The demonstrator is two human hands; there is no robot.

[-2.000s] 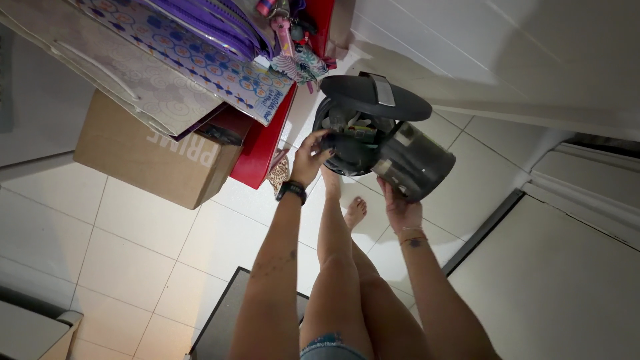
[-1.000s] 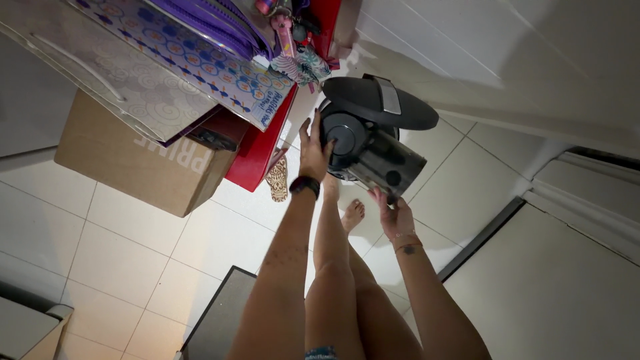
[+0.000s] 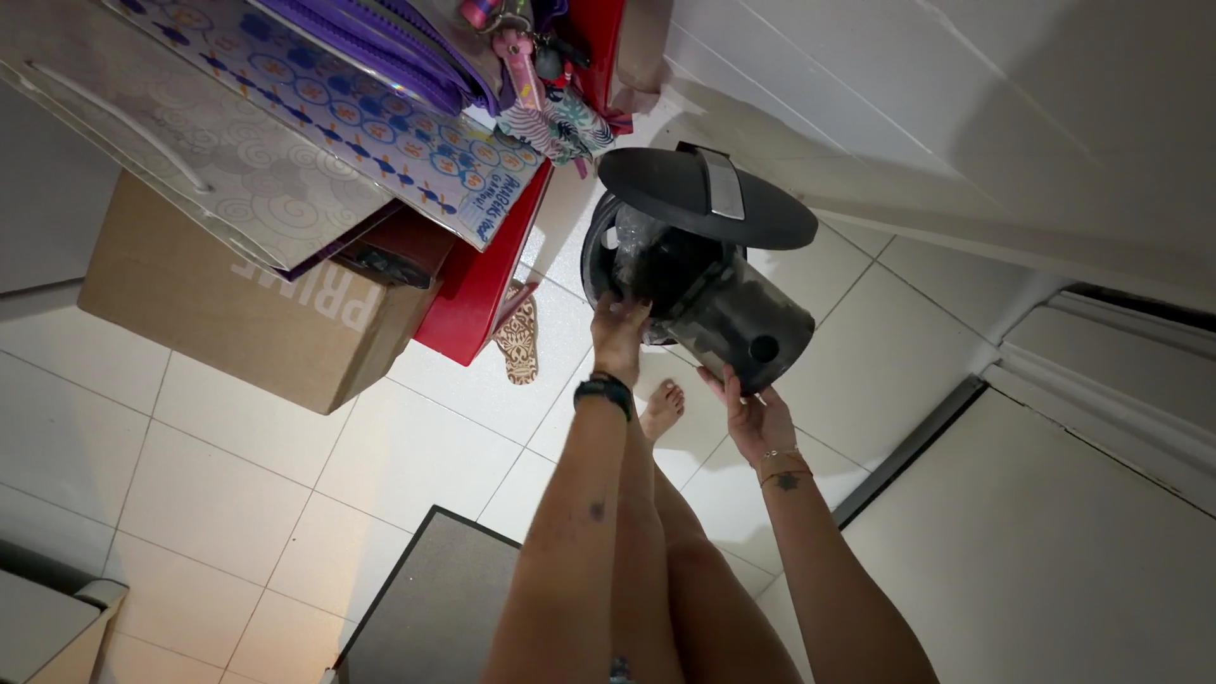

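A smoke-grey see-through canister [image 3: 750, 323], probably a vacuum cleaner's dust container, lies tilted over a round waste bin [image 3: 594, 252]. Its dark end points into the bin, where a clear plastic liner shows. The bin's black oval lid [image 3: 708, 199], with a silver strip, stands raised behind the canister. My right hand [image 3: 760, 418] holds the canister's lower right end, fingertips against its wall beside a round black spot. My left hand [image 3: 622, 332], below a dark wristband, has its fingers at the canister's dark end near the bin's rim; what they grip is partly hidden.
At left are a cardboard box [image 3: 218, 294], a patterned paper bag [image 3: 256, 161], a red panel [image 3: 480, 294] and a purple zipped bag [image 3: 380, 57]. A patterned flip-flop [image 3: 518, 342] lies on the tiles near my bare foot [image 3: 663, 408]. A white panel [image 3: 1035, 560] stands at right.
My left hand has moved from the canister's round dark end down to beside the bin's rim. The canister has turned, so that the round end no longer faces up. My right hand still supports it.
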